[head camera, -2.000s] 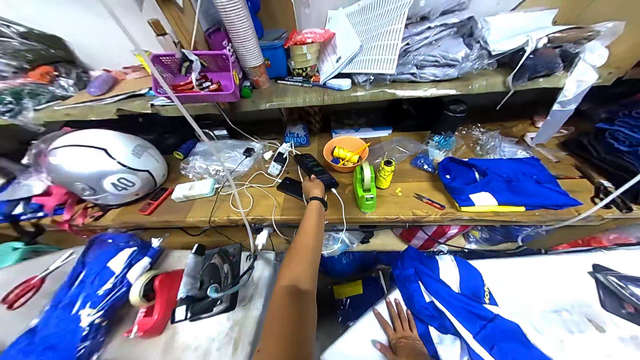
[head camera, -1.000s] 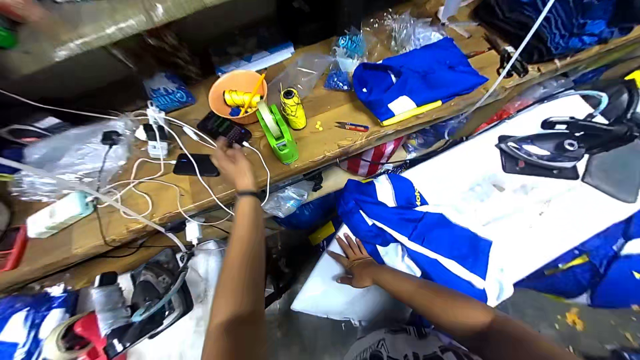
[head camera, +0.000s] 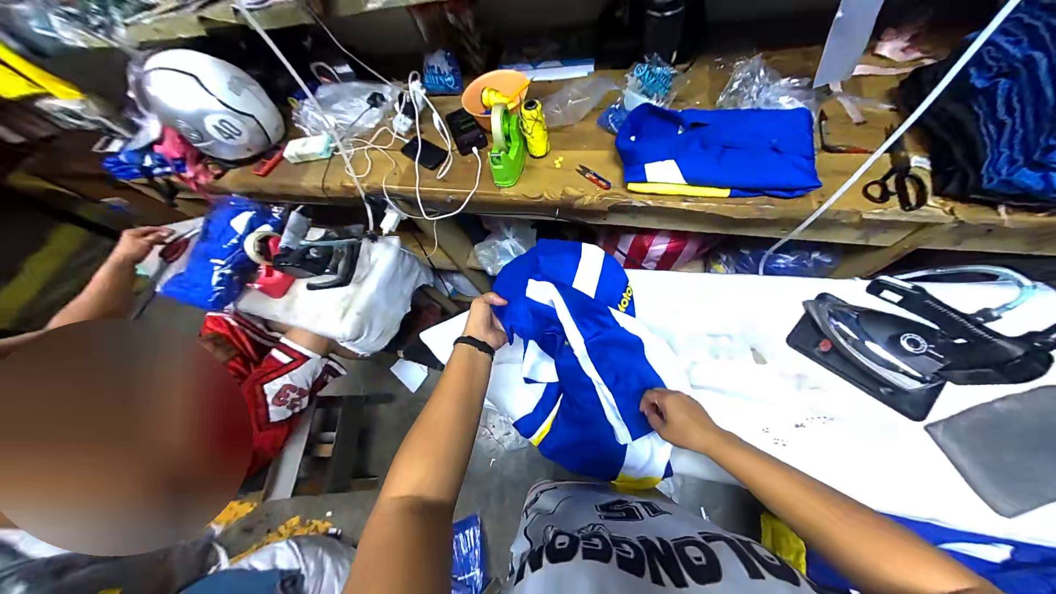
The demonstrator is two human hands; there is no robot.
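Note:
A blue jersey with white and yellow panels (head camera: 577, 355) lies crumpled over the near left end of a white ironing surface (head camera: 734, 330), partly hanging off its edge. My left hand (head camera: 485, 322), with a black band at the wrist, grips the garment's upper left edge. On the lower right part of the cloth, my right hand (head camera: 670, 417) has curled fingers against the fabric; whether it pinches any is unclear. To the right, a black steam iron (head camera: 899, 346) rests on a dark pad. A folded blue garment (head camera: 722, 148) lies on the wooden shelf.
The wooden shelf (head camera: 569, 194) holds a green tape dispenser (head camera: 506, 153), thread snips (head camera: 593, 176), phones, cables, black scissors (head camera: 898, 183) and a silver helmet (head camera: 210, 103). A white cord crosses at right. At left sits another person (head camera: 107, 437), near a second iron (head camera: 318, 260).
My left hand has left the phone on the shelf and taken hold of the blue jersey. My right hand, earlier flat beside the jersey, is now on it. Another person has come into view.

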